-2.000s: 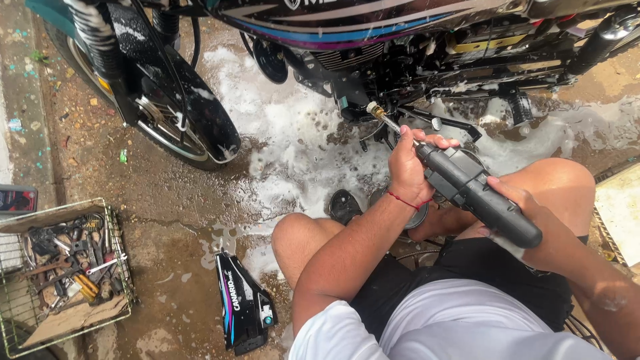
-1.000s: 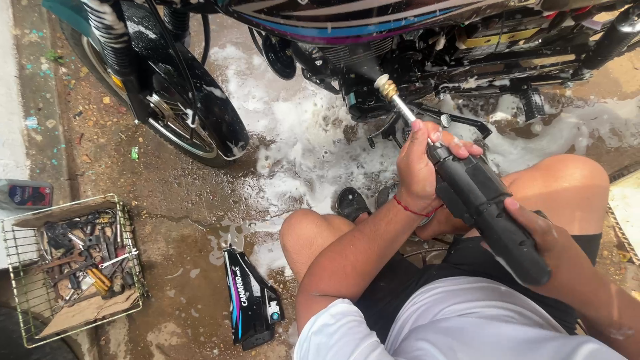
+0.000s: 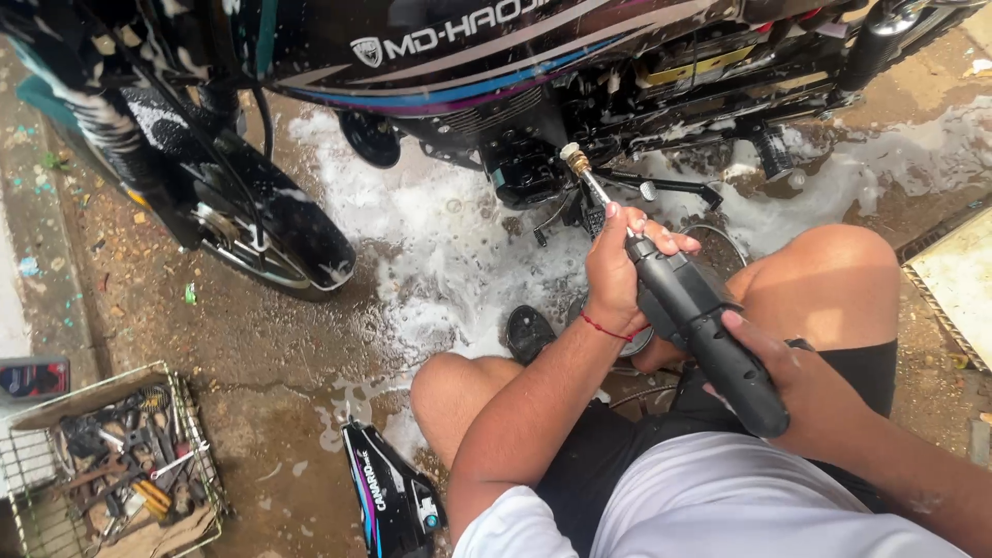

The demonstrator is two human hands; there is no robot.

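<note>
A black pressure-washer spray gun (image 3: 701, 329) slants across my lap, its metal lance and brass nozzle (image 3: 575, 158) pointing at the engine (image 3: 519, 147) of a black motorcycle (image 3: 434, 62). My left hand (image 3: 620, 267) is closed around the front of the gun, thumb and fingers by the base of the lance. My right hand (image 3: 767, 364) grips the rear body, with part of its fingers hidden beneath. A faint mist shows between nozzle and engine. White foam clings to the motorcycle's fork, frame and footpeg.
Foam (image 3: 457, 240) covers wet ground under the engine. The front wheel (image 3: 279, 271) is at left. A wire basket of tools (image 3: 116, 473) stands at lower left, beside a container (image 3: 35, 380). A detached side panel (image 3: 391, 496) lies near my left knee. A pale board (image 3: 957, 287) is at right.
The nozzle has swung from pointing up and left to pointing more toward the engine's middle, and has moved right along the motorcycle. Both hands have kept their hold on the gun.
</note>
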